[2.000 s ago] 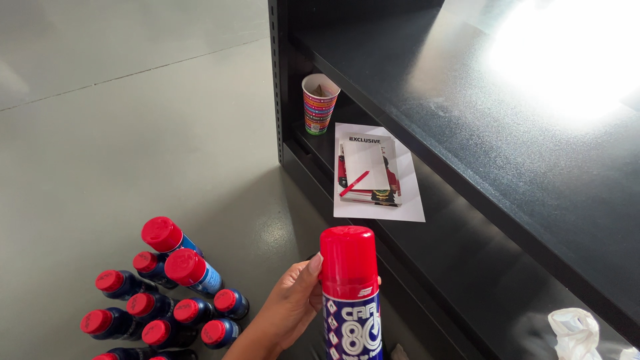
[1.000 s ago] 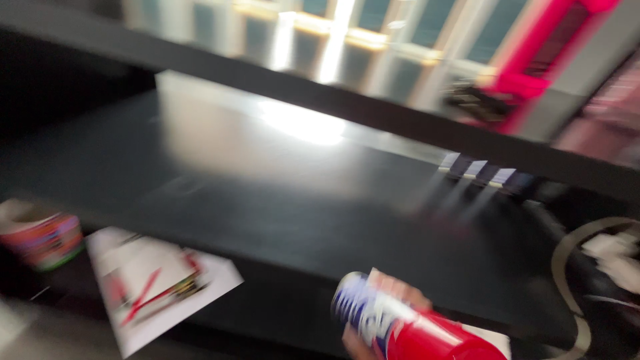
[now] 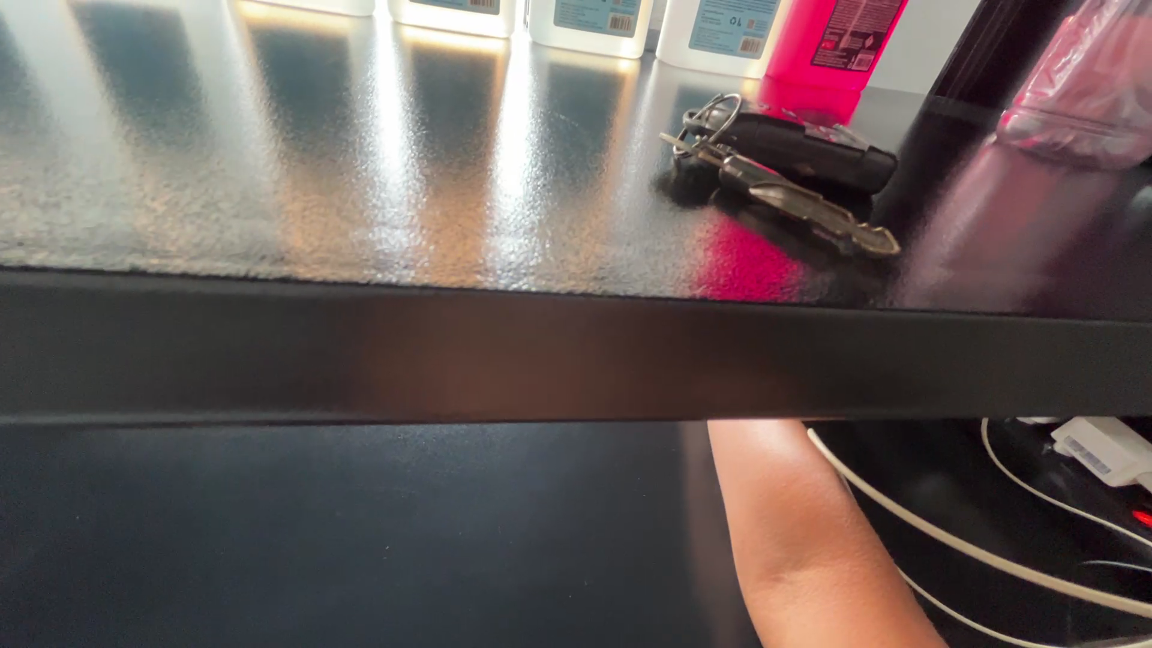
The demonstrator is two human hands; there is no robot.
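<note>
A bare forearm (image 3: 801, 540) rises from the lower right and passes behind the front edge of a black shelf (image 3: 540, 355). The hand at its end is hidden by that edge, so what it holds or touches cannot be seen. Whether this is my left or my right arm cannot be told from this view. Neither of my hands shows. A bunch of keys with a black fob (image 3: 801, 157) lies on top of the shelf, above and beyond the forearm. The spray can is out of sight.
White plastic bottles with blue labels (image 3: 589, 22) and a bright pink bottle (image 3: 837, 45) line the shelf's far side. A clear, pink-tinted container (image 3: 1084, 99) stands at the right. Below the shelf, a white cable (image 3: 954, 540) curves near the forearm, beside a white plug or adapter (image 3: 1102, 450).
The view has swung from the floor bottles to the shelf. The hand holding the red-capped spray can, seen in both earlier frames, is now hidden, with only a forearm showing.
</note>
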